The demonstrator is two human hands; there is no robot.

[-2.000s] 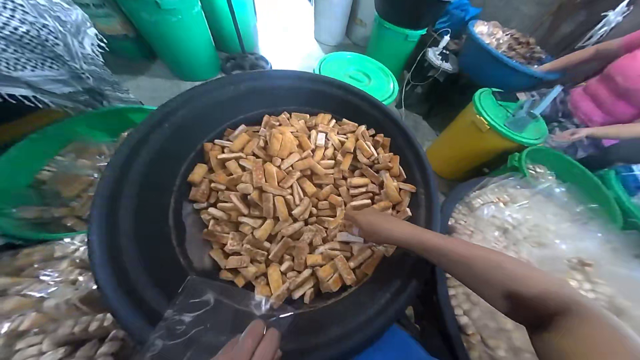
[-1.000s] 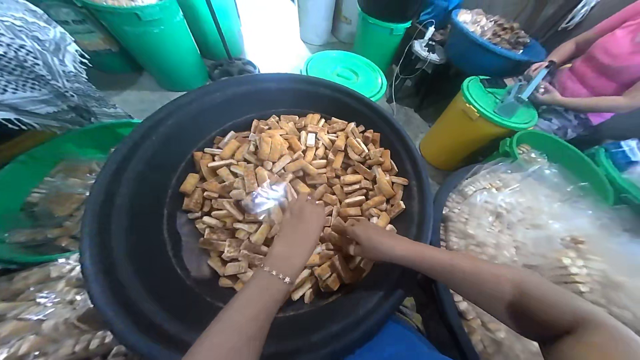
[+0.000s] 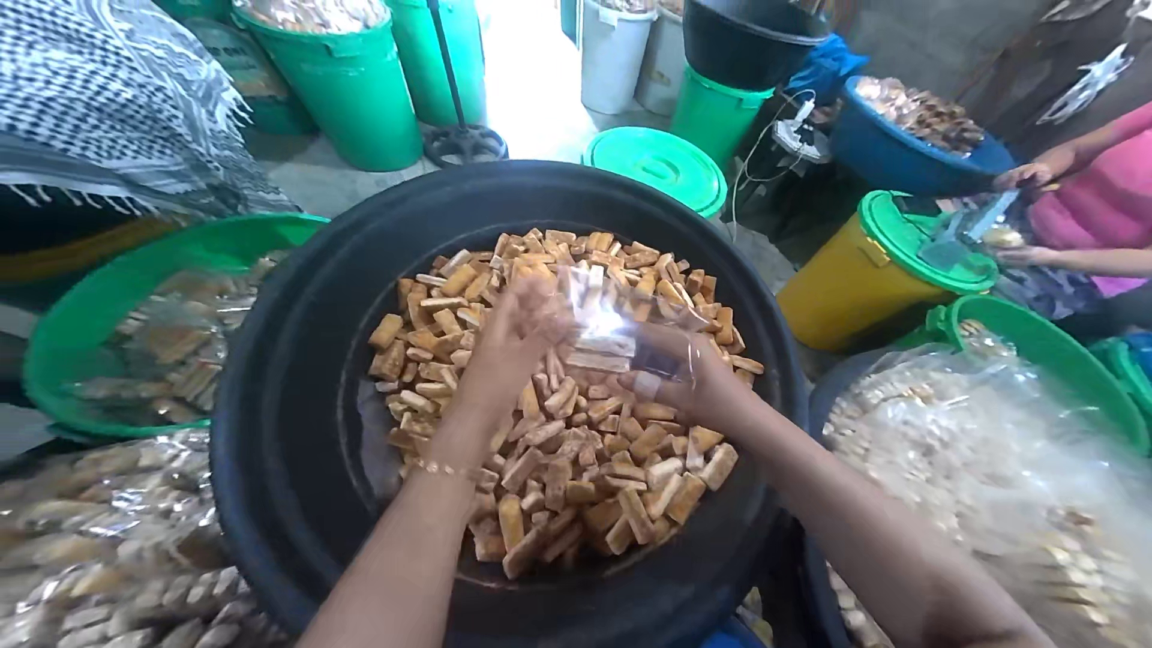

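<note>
A large round black plastic tub (image 3: 297,423) holds a heap of small rectangular baked biscuit pieces (image 3: 558,486). Above the heap, my left hand (image 3: 531,319) grips the left side of a clear plastic bag (image 3: 598,319) that shines with glare. Some pale biscuit pieces show in or behind the bag. At its right side is my right hand (image 3: 675,369), blurred, with fingers curled around the bag and pieces; a pale band shows on one finger. A bracelet circles my left wrist.
Green basins (image 3: 81,315) with bagged pieces flank the tub. Filled clear bags (image 3: 972,432) lie at right. A yellow bucket (image 3: 837,279) with green lid stands beyond. At far right, a co-worker's hands (image 3: 1035,256) hold a plastic tool.
My left hand has moved from the tub's near edge to above the heap. My right hand has lifted off the biscuit pieces to the bag. The co-worker's hands have come closer together.
</note>
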